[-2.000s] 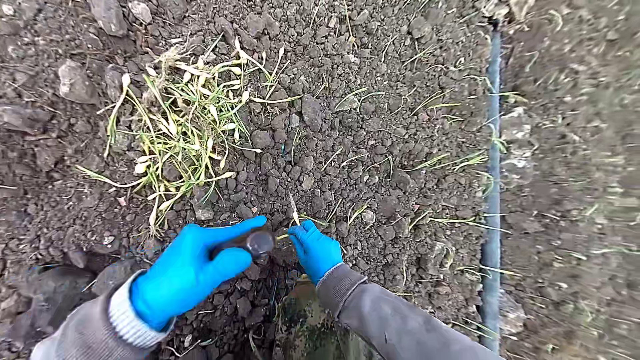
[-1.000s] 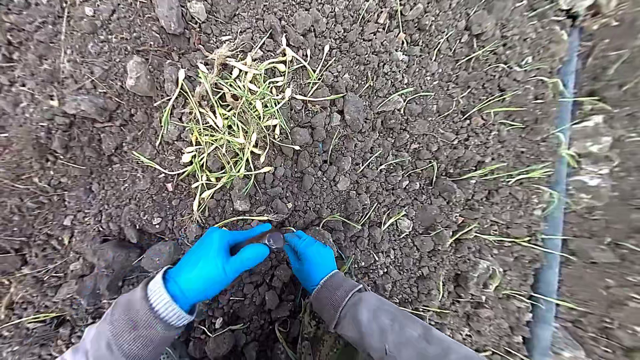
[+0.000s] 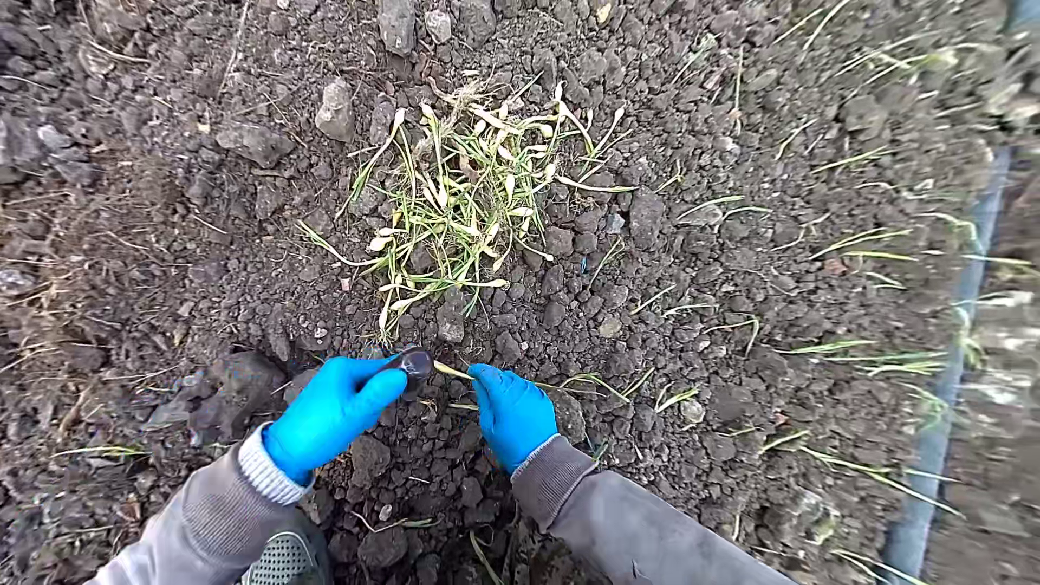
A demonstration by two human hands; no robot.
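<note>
My left hand (image 3: 337,410), in a blue glove, is closed around a dark, round-ended tool handle (image 3: 416,363); the tool's lower part is hidden. Just to its right, my right hand (image 3: 512,410), gloved too, pinches a small pale bulb seedling (image 3: 452,370) whose pale end points toward the handle. Beyond both hands a loose pile of bulb seedlings (image 3: 463,195) with pale bulbs and green leaves lies on the soil. Seedlings (image 3: 674,398) stand or lean in the soil to the right of my right hand.
Cloddy brown soil (image 3: 276,325) surrounds the hands. A grey-blue pipe or hose (image 3: 946,390) runs along the right side, with more thin seedlings (image 3: 861,357) before it. Larger clods and a stone (image 3: 335,110) lie at upper left. A shoe (image 3: 280,561) shows at the bottom.
The pale bulb seedling now shows between my hands, where one second ago no bulb was visible. My left hand keeps the handle throughout. The view has shifted, moving the pile rightward in the picture.
</note>
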